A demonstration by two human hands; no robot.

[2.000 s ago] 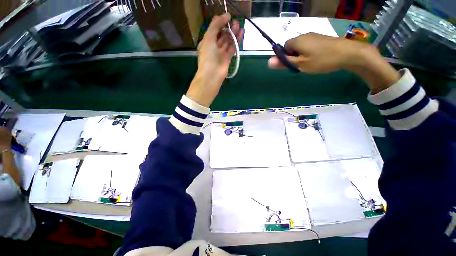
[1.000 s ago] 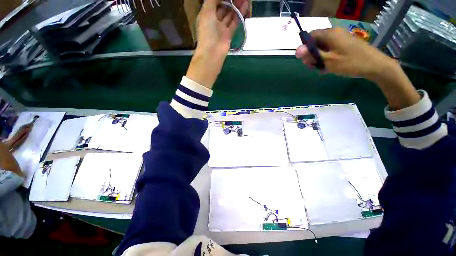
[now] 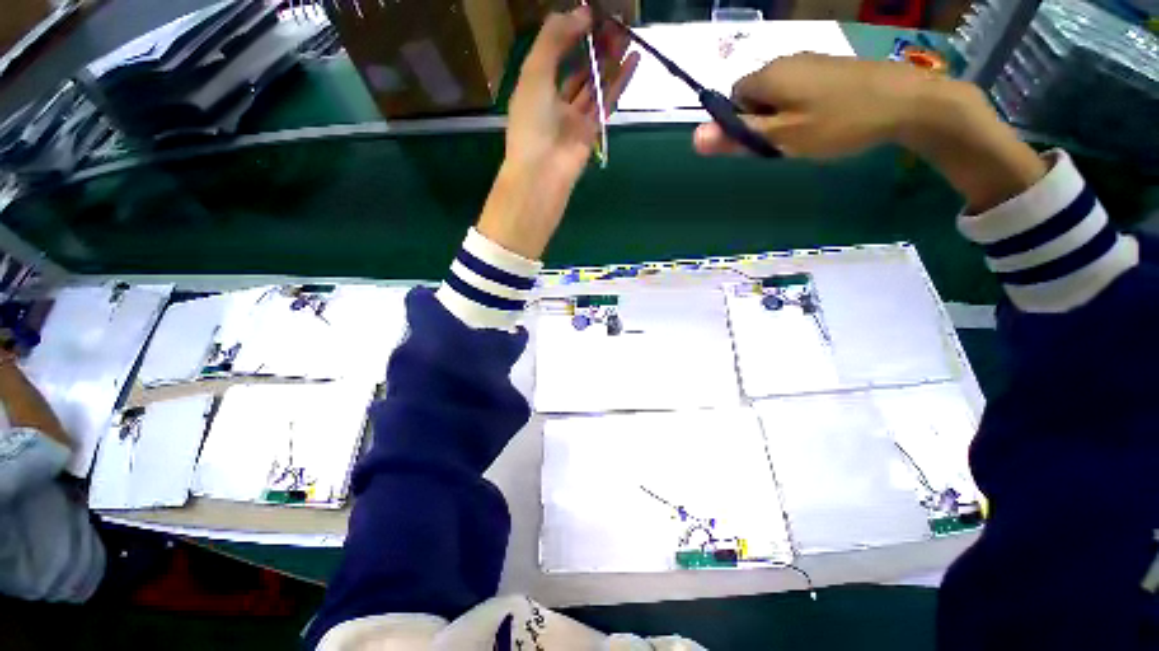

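Note:
My left hand [image 3: 559, 121], at the top centre, holds a tape roll [image 3: 596, 95], seen nearly edge-on as a thin pale strip. My right hand [image 3: 826, 108], to its right, holds black scissors [image 3: 725, 112] by the handles. The blades point up and left to my left fingertips; whether they touch the tape is hard to tell. Below lie white card panels [image 3: 648, 477] in a two-by-two layout, each with a green circuit board [image 3: 707, 558] and thin dark wires near an edge.
More card panels [image 3: 273, 432] lie on a grey-brown board at left. Another person's arm [image 3: 32, 401] is at the far left. A raised rail [image 3: 318, 132] runs behind, with a carton [image 3: 413, 57], a white sheet [image 3: 763, 45], stacks [image 3: 165, 76] and an orange object [image 3: 921, 56] beyond.
My right hand has brought the scissors back left to my left fingertips after being farther right. The tape roll has turned from a visible ring to nearly edge-on.

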